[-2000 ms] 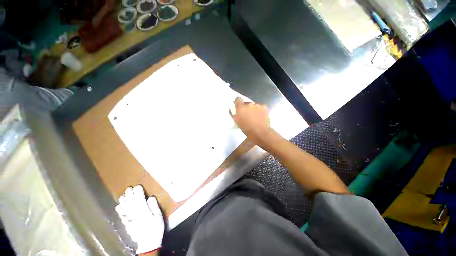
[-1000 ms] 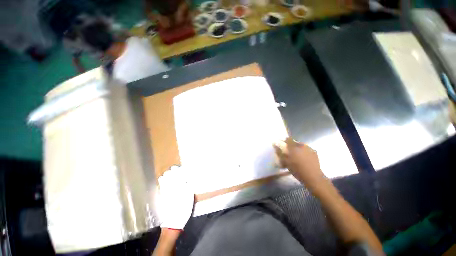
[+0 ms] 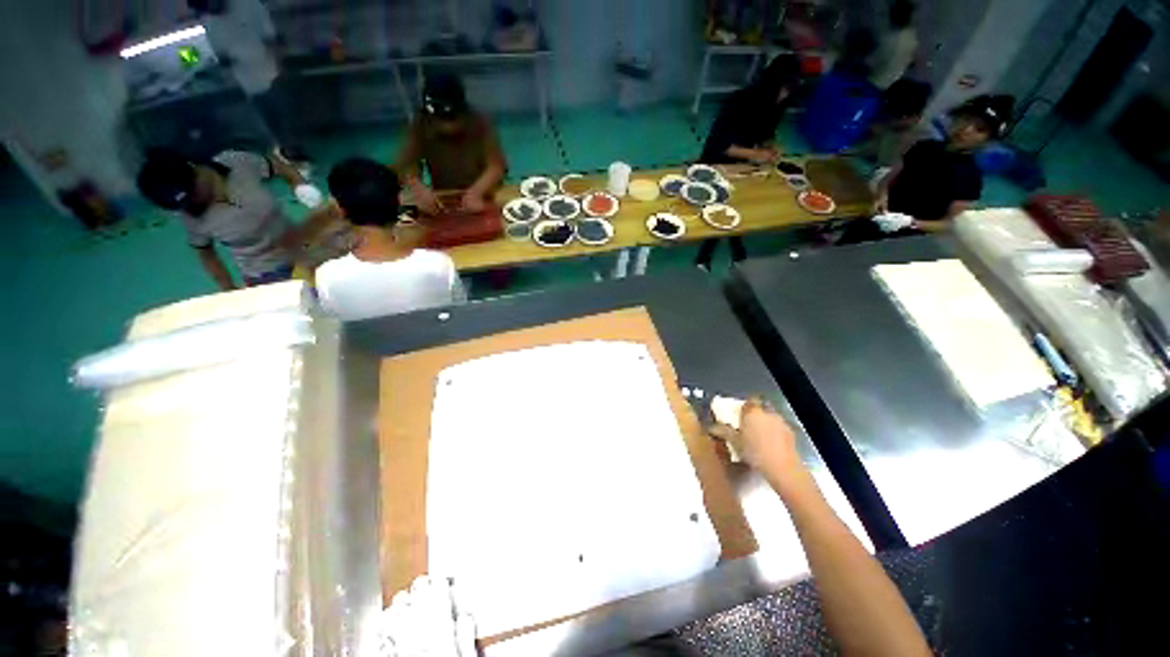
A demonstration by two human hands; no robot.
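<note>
The large white carrier sheet (image 3: pixel 565 475) lies on the brown cardboard pad (image 3: pixel 404 449) on the dark metal bench. My bare right hand (image 3: pixel 766 436) is just beyond the sheet's right edge, closed around a small pale thing with a greyish end, perhaps a scraper (image 3: pixel 726 411); its exact shape is unclear. My left hand (image 3: pixel 427 622), in a white knit glove, is at the sheet's near left corner. It is washed out and cut off by the lower edge, so its fingers cannot be read.
Plastic-wrapped cream stock (image 3: pixel 193 475) stands left of the bench. A cream slab (image 3: pixel 962 327) and a blue air gun (image 3: pixel 1055 359) lie at the right. Behind are a yellow table (image 3: pixel 513 244) with several dishes and several people, one in white close behind the bench.
The view has tilted up and now shows the room beyond. My right hand has moved from the sheet's right edge to just outside it. My gloved left hand remains near the lower left corner.
</note>
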